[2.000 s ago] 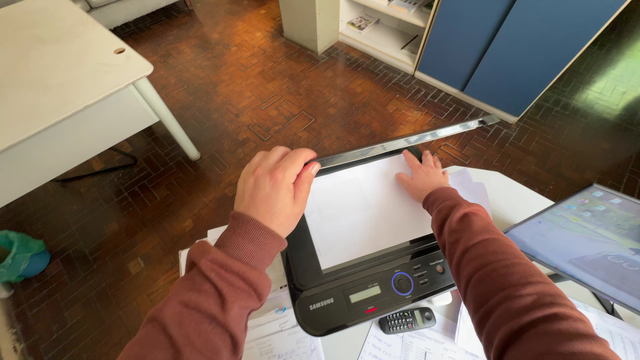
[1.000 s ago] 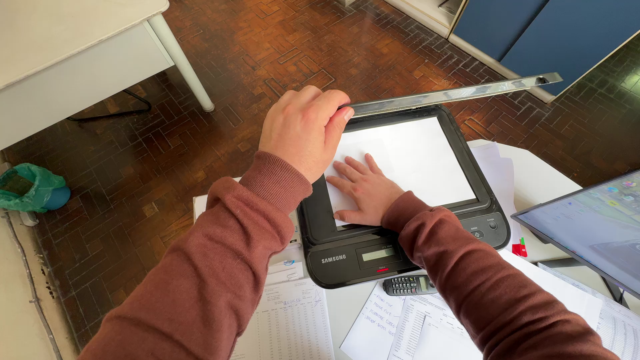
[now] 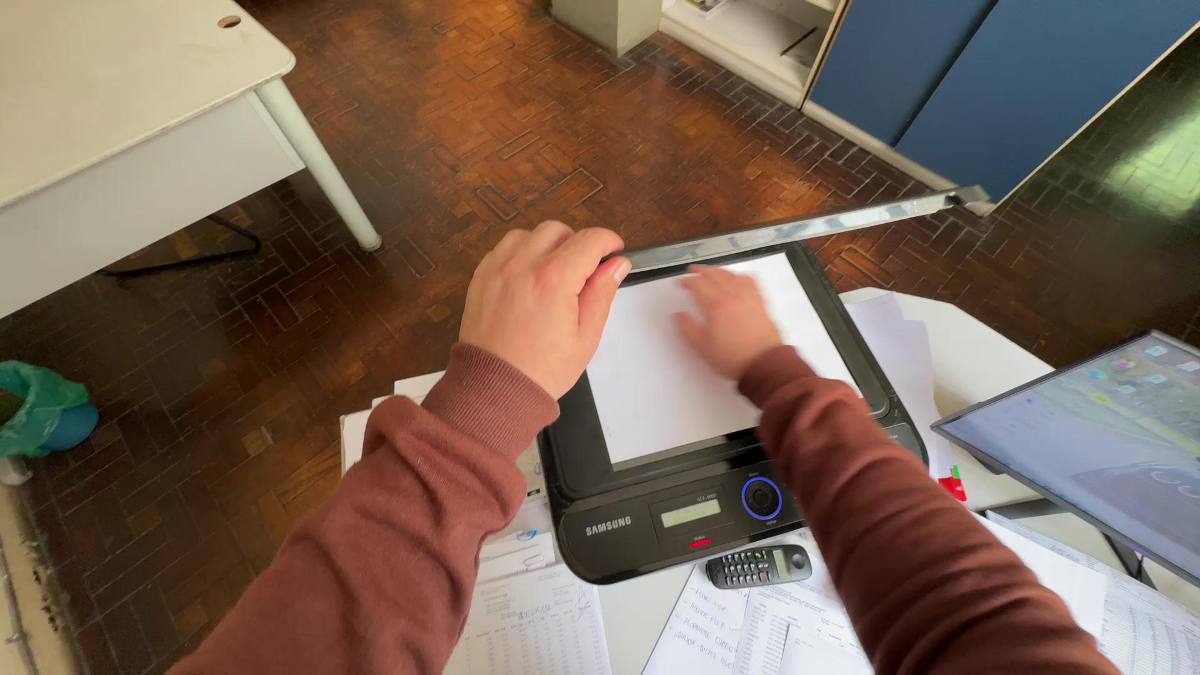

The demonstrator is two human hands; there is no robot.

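Observation:
A black Samsung printer-scanner (image 3: 600, 525) stands on a white desk, its lid (image 3: 797, 230) raised and seen nearly edge-on. My left hand (image 3: 544, 300) grips the lid's near left corner, thumb on the inner side. White paper (image 3: 656, 384) covers most of the scanner's glass. Over the paper is my right hand (image 3: 731, 319), blurred, fingers loosely spread and holding nothing; whether it touches the sheet I cannot tell. A small display and a round button ringed in blue light show on the front panel.
A cordless phone handset (image 3: 757, 566) lies in front of the scanner, among printed and handwritten papers (image 3: 539, 619). To the right stands a monitor (image 3: 1097, 431). Beyond are a second desk (image 3: 122, 84), a bin with a green liner (image 3: 47, 412) and a blue-doored cabinet (image 3: 1012, 84).
My right hand has moved from the paper's near left part toward its far middle since one second ago. My left hand has kept hold of the raised lid.

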